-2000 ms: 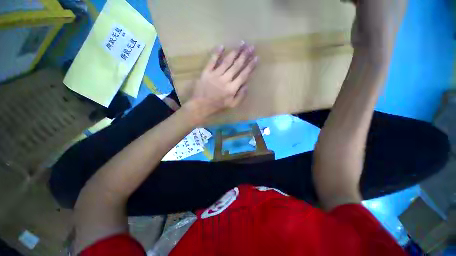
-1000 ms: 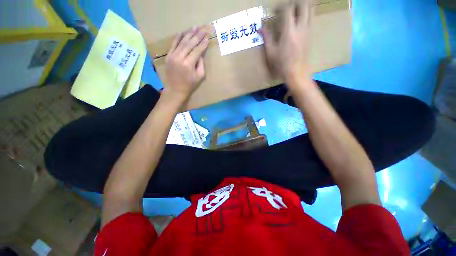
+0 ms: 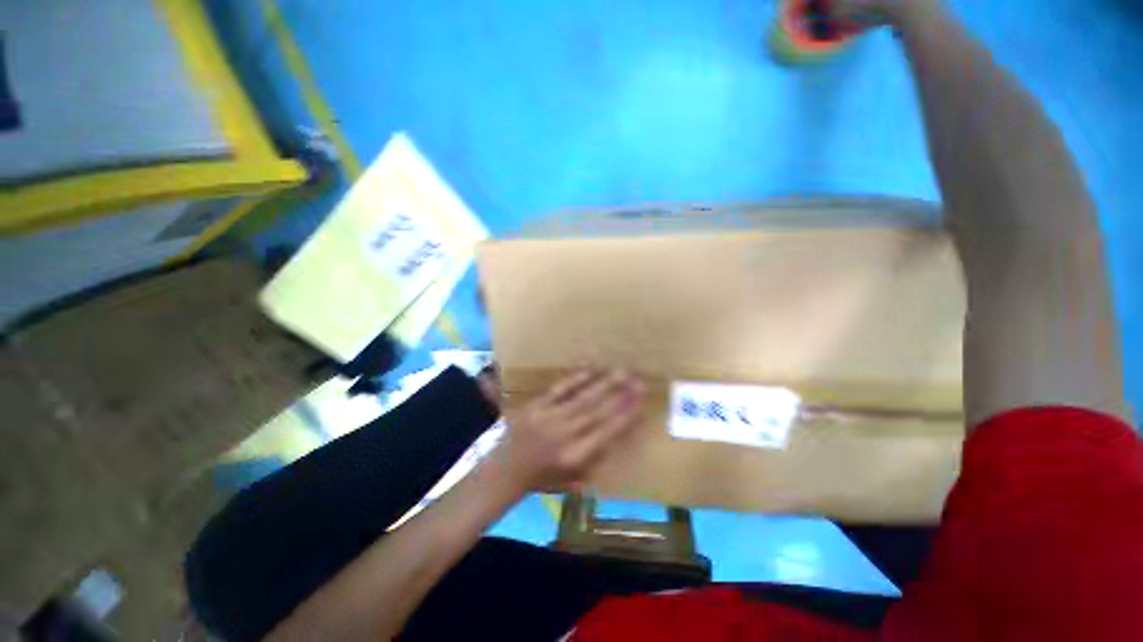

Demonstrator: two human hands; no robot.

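Note:
A closed brown carton [image 3: 740, 307] rests over the wearer's legs, its flap seam running across the top. A white printed label [image 3: 733, 415] sticks across the seam, right of my left hand. My left hand [image 3: 577, 424] lies flat, fingers apart, on the carton's left part and holds nothing. My right hand [image 3: 865, 15] is at the top edge of the picture, beyond the carton, partly cut off, with its fingers on the orange-red tape dispenser [image 3: 812, 28]. The dispenser is blurred.
Yellow sheets [image 3: 357, 270] with white labels lie on the blue floor at left. A yellow-edged white container [image 3: 125, 194] stands at upper left, with brown cartons [image 3: 113, 414] below it. A small wooden stool [image 3: 633, 537] is under the carton's near edge.
The view has shifted, so the carton sits lower. My right hand has left the label and reached far forward to the tape dispenser. My left hand stays on the carton. The label was placed since the first frame.

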